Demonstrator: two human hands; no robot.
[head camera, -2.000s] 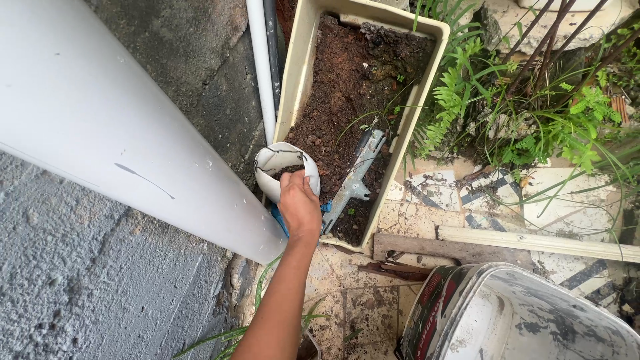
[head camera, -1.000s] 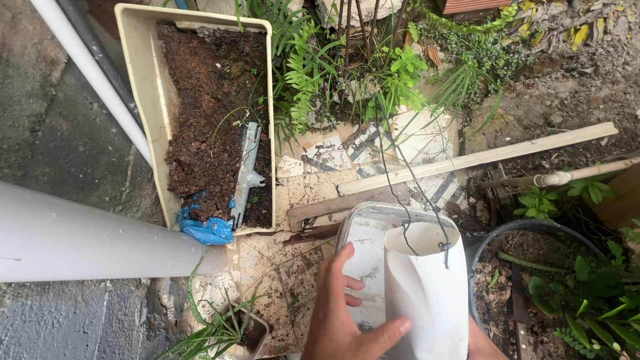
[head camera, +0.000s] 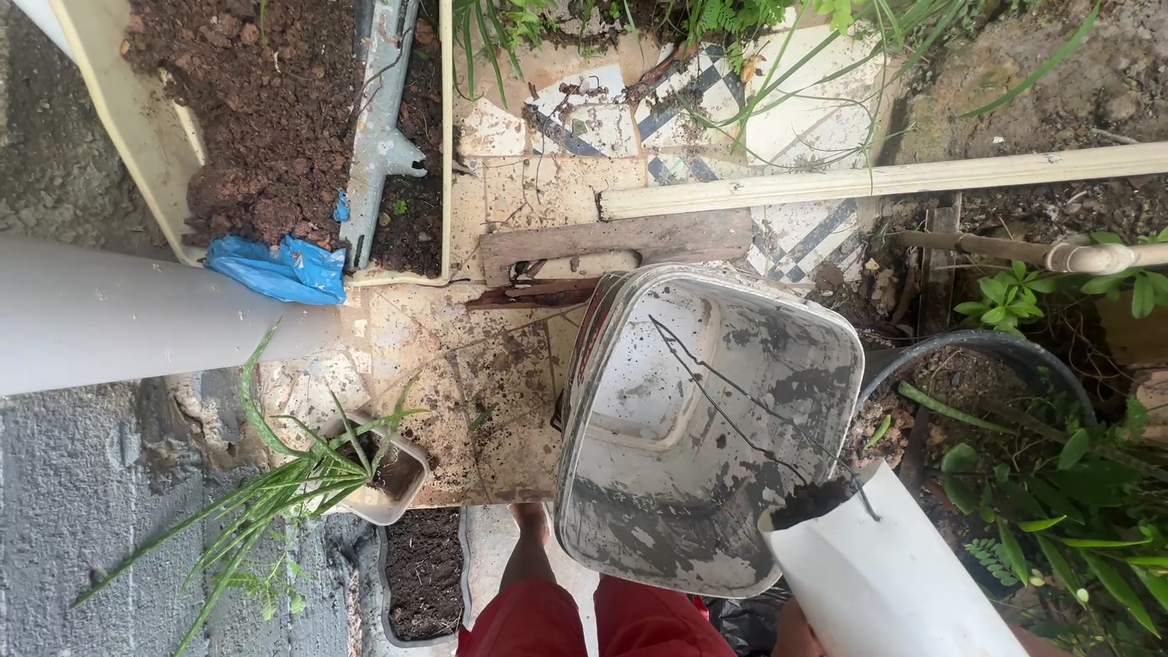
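Observation:
A white plastic tube planter (head camera: 899, 570) with dark soil in its mouth leans in from the lower right. Its thin wire hanger (head camera: 730, 415) stretches up and left over a large white bucket (head camera: 703, 456) smeared with grey. At the bottom edge, a sliver of skin, apparently my left hand (head camera: 796, 631), lies against the tube's left side; its fingers and grip are hidden. My right hand does not show. The tube's mouth is beside the bucket's lower right rim.
A cream planter (head camera: 445, 137) of soil holds a grey plastic piece (head camera: 379, 137) and blue plastic (head camera: 283, 269). A potted aloe-like plant (head camera: 315, 470) stands left, above a soil tray (head camera: 424, 575). A pale wooden strip (head camera: 876, 181) crosses the tiles. A round dark pot (head camera: 1013, 345) sits right.
Two seconds ago a hand was in the tube's mouth beside the cream planter. The tube then moved over the bucket and is now further right, tilted. The hand that was spread beside it is mostly out of view.

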